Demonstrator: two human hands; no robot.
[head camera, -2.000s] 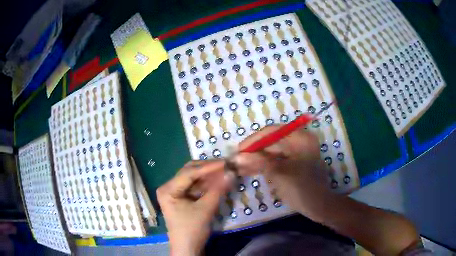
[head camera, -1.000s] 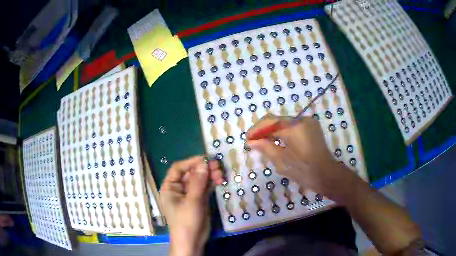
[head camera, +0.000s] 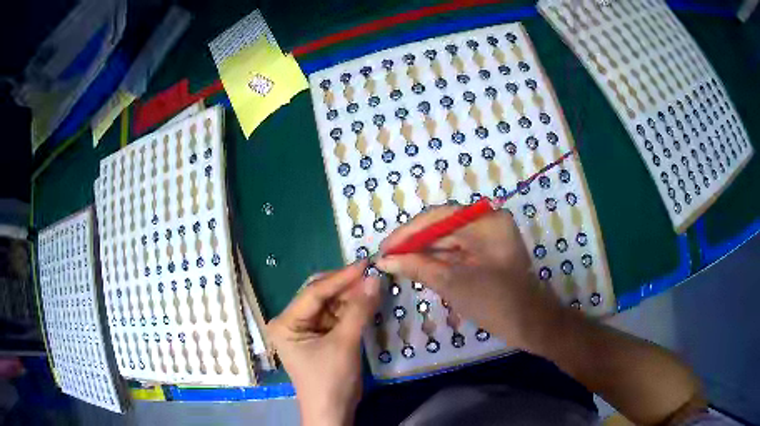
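My right hand (head camera: 467, 266) grips a red pen-shaped tool (head camera: 442, 229), tilted, its tip pointing down-left and a thin dark line trailing up-right from its back end. My left hand (head camera: 329, 320) has its thumb and index finger pinched together at the tool's tip. A small dark round part (head camera: 372, 265) shows between the fingertips; its details are blurred. Both hands are over the lower left of the main tray (head camera: 321, 125), a white sheet with tan slots and rows of dark rings with bright centres. The hands hide part of its lower rows.
A partly filled tray stack (head camera: 218, 191) lies left, with another tray (head camera: 62, 250) beyond it. An angled tray (head camera: 679, 133) lies right. Tiny loose parts (head camera: 267, 210) lie on the green mat (head camera: 279, 166). A yellow slip (head camera: 265, 91), red card (head camera: 162, 106) and plastic sleeves (head camera: 71, 58) lie behind.
The red tool's tip has moved from over the tray down-left to my left fingertips. My hands have come together. The view has shifted slightly.
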